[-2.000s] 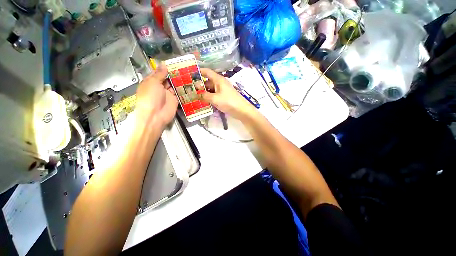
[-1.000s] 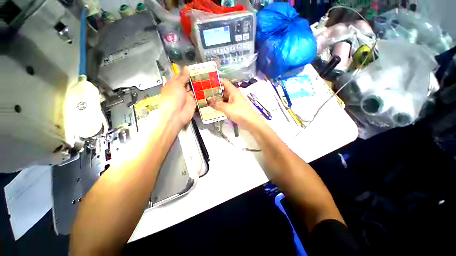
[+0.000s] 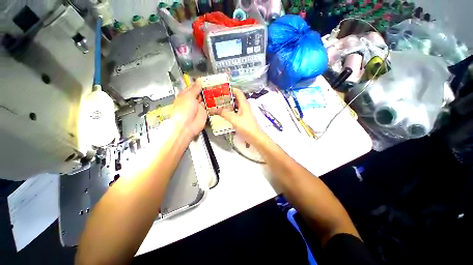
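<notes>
A white smartphone [image 3: 218, 98] is held upright over the white table, in front of the control panel. Its screen is lit, with red and tan blocks above a pale lower part. My left hand [image 3: 191, 111] grips the phone's left edge. My right hand [image 3: 241, 115] is at its right edge, with the thumb over the lower screen. Some of my right fingers are hidden behind the phone. A thin pale cable [image 3: 248, 151] loops on the table below it.
The sewing machine head [image 3: 41, 98] and its metal bed [image 3: 179, 183] stand at left. Behind are the control panel [image 3: 237, 49], a red bag [image 3: 207, 23] and a blue bag [image 3: 296, 54]. Pens [image 3: 270, 117] lie right; clear bags of thread cones [image 3: 402, 93] stand far right.
The view has shifted, so the machine, phone and panel appear farther right and lower than two seconds ago. The phone's screen picture has changed. Both hands still hold the phone.
</notes>
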